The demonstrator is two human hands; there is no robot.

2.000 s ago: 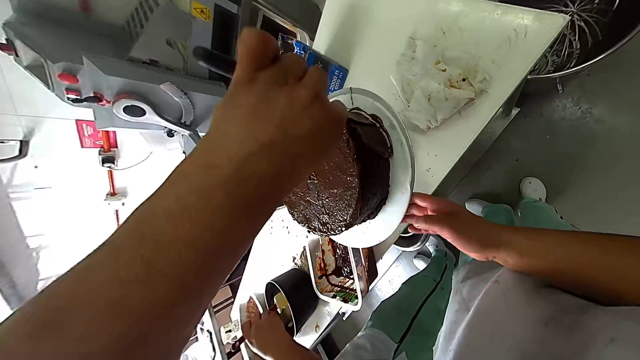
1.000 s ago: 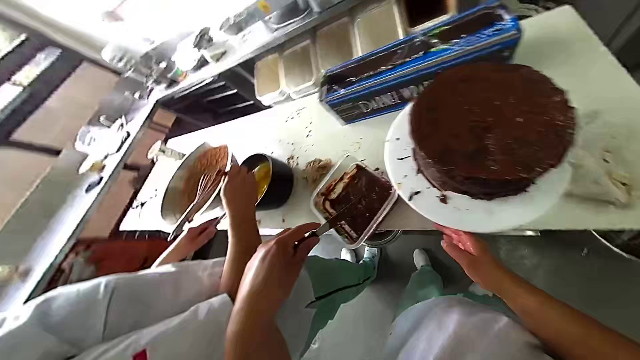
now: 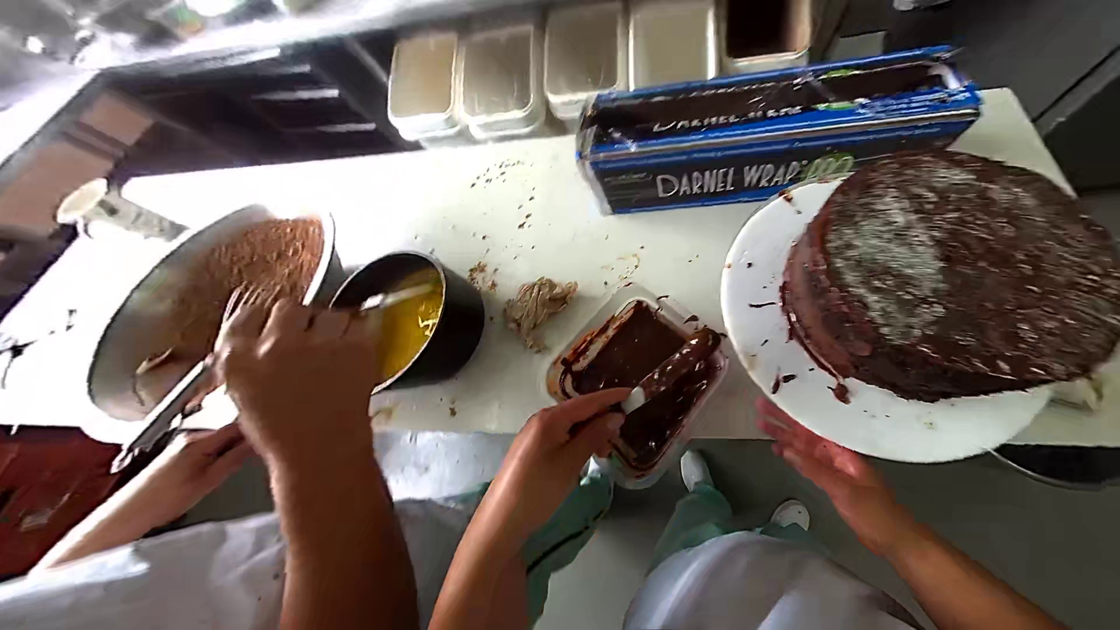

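Observation:
My left hand (image 3: 560,446) grips an offset or palette spatula (image 3: 678,366), its blade coated in chocolate and lying over a clear plastic container (image 3: 643,468) of dark chocolate frosting (image 3: 626,354). At the right, a round chocolate-covered cake (image 3: 962,271) sits on a white round plate or turntable (image 3: 757,306). The cake's top looks glossy where light falls on it. My right hand (image 3: 836,472) is at the near left rim of the plate, fingers apart; whether they bear its weight I cannot tell.
A co-worker's hand (image 3: 297,376) holds a whisk (image 3: 166,411) over a metal bowl (image 3: 328,254) of brown mixture. A black pot (image 3: 459,324) holds yellow liquid. Crumpled film (image 3: 538,306) lies nearby. A plastic wrap box (image 3: 726,179) and several tubs (image 3: 499,79) stand behind.
My left hand has moved from over the cake to the frosting container, with the spatula in it. My right hand stays by the plate. The view has swung round strongly.

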